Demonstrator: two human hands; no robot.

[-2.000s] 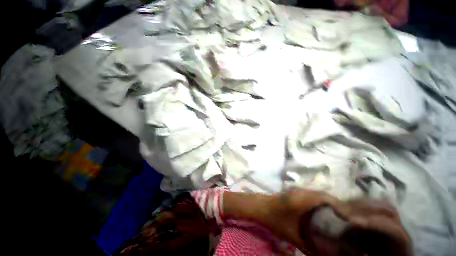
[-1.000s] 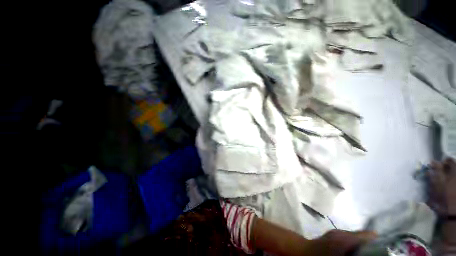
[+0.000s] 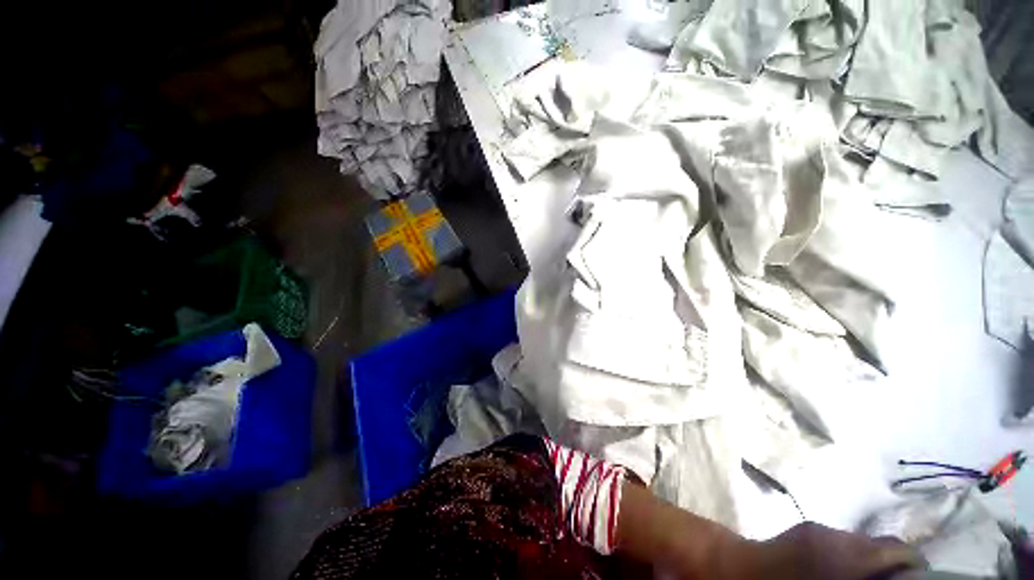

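Note:
My left hand [image 3: 845,553] reaches in from the bottom, cut off by the lower edge and blurred; its fingers and any hold are unclear. Its fingertips are beside a small crumpled pale cloth [image 3: 941,530] at the lower right. A small red-orange tool, perhaps thread snips [image 3: 1003,469], lies just above that cloth, its two thin dark prongs pointing left. Off-white garments [image 3: 641,306] lie crumpled and overlapping on the white worktable [image 3: 947,300]. My right hand is not in view.
Left of the table stand two blue crates [image 3: 278,436] holding pale cloth and a green crate [image 3: 272,289]. A grey stool [image 3: 414,236] with a yellow tape cross stands beside a hanging pale cloth heap [image 3: 386,96]. More garments [image 3: 782,40] lie at the table's back.
The view has shifted left, showing more crates and floor. The flask's patterned end and my right hand, seen at the right earlier, are out of view. The red-orange tool now shows clearly.

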